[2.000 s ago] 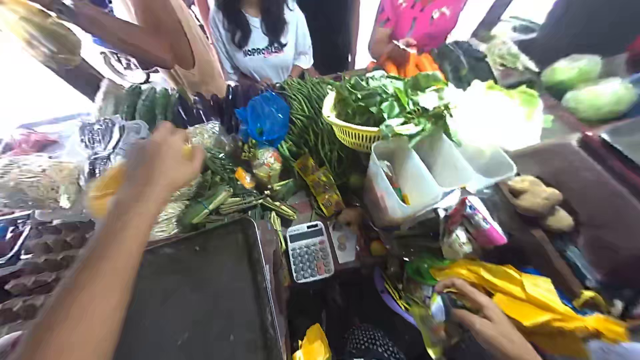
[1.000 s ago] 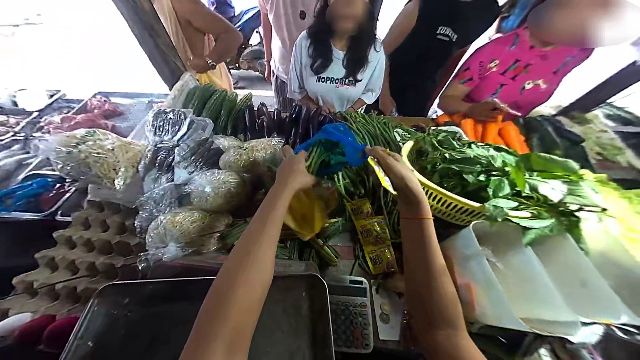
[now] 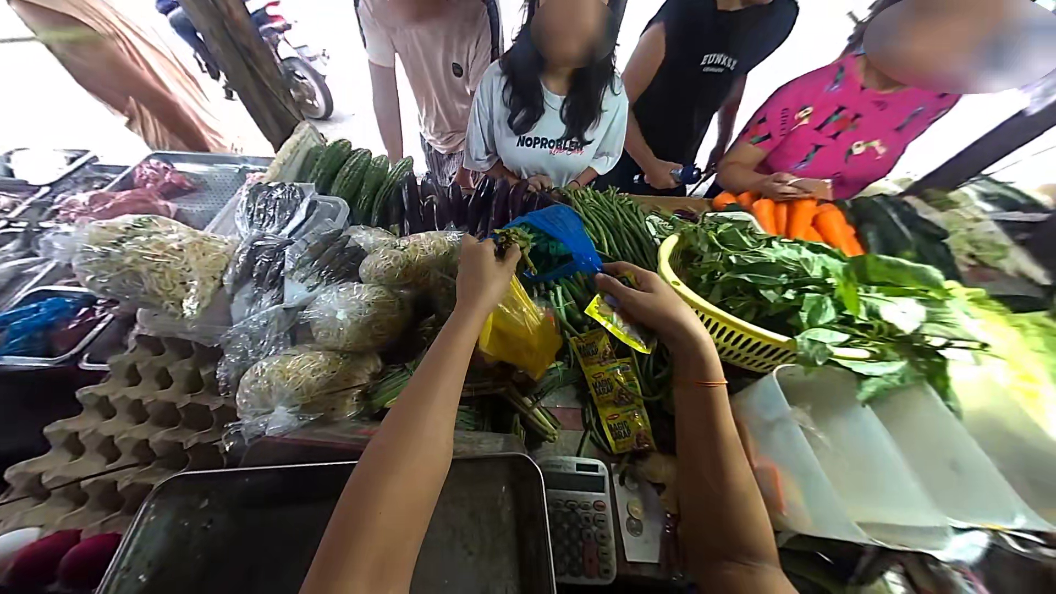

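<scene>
My left hand (image 3: 487, 272) grips the gathered top of a yellow plastic bag (image 3: 520, 330), with green stems showing at its fingers. My right hand (image 3: 648, 301) pinches a small yellow seasoning packet (image 3: 617, 318) and touches the edge of a blue plastic bag (image 3: 557, 239), whose mouth is spread between the two hands with something green inside. Below the right hand a strip of yellow seasoning sachets (image 3: 615, 392) lies on the vegetables. Long green beans (image 3: 619, 227) lie behind the blue bag.
Nearest me are a dark metal tray (image 3: 280, 528), a calculator (image 3: 577, 520) and coins (image 3: 634, 511). Bagged sprouts (image 3: 355, 318) and egg trays (image 3: 132, 421) stand left; a yellow basket (image 3: 730, 330) of leafy greens and plastic bins (image 3: 858, 445) right. Several people stand across the stall.
The view has swung up. Two seconds ago my right hand was low at the right, by a yellow bag; it is now beside the blue bag, opposite my left hand.
</scene>
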